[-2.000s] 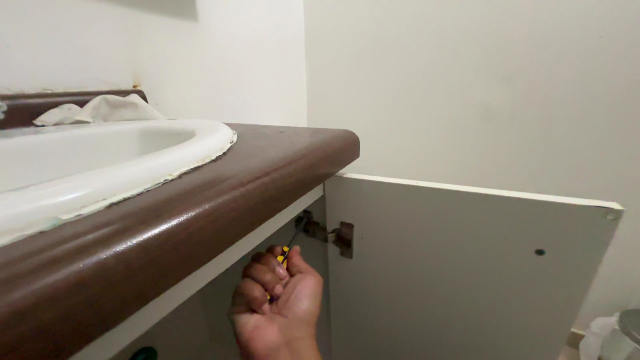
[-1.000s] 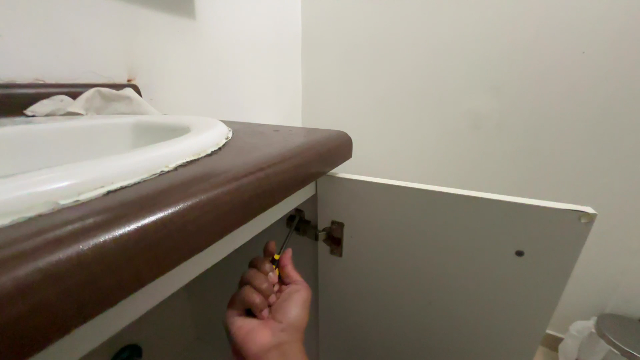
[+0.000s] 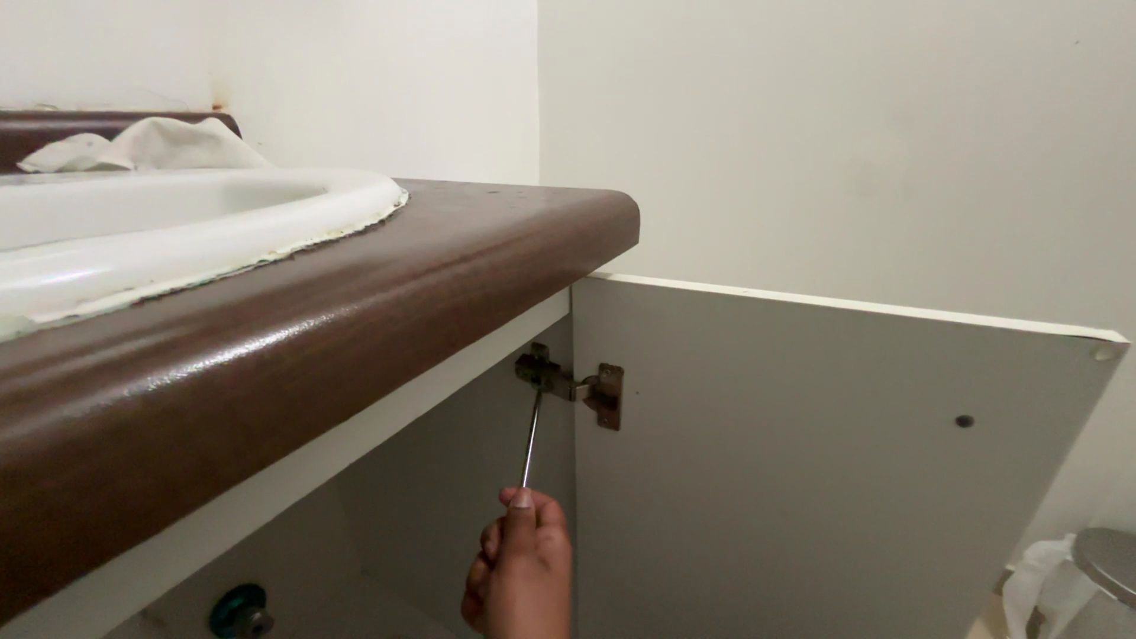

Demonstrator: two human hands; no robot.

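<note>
My right hand point(image 3: 524, 559) is closed around a screwdriver, its fingers curled to the left and the thumb along the near side. The thin metal shaft point(image 3: 532, 441) rises from the fingertips, its tip at the arm of a metal cabinet hinge point(image 3: 550, 376); whether it sits in a screw cannot be told. My hand covers the handle. The hinge joins the cabinet's inner side wall to its white door point(image 3: 799, 470), which stands open, with the hinge cup point(image 3: 609, 397) on its inner face. My left hand is out of view.
Above the cabinet juts a brown countertop point(image 3: 355, 328) with a rounded edge, bearing a white washbasin point(image 3: 204, 240). A pale cloth point(image 3: 182, 144) lies behind the basin. A round fitting point(image 3: 240, 611) shows inside the cabinet. Walls close in behind the door; a lidded bin point(image 3: 1109, 561) stands at the lower right.
My right hand has moved lower and turned, its palm no longer facing the camera. The yellow and black handle seen earlier is now hidden, while more of the shaft shows.
</note>
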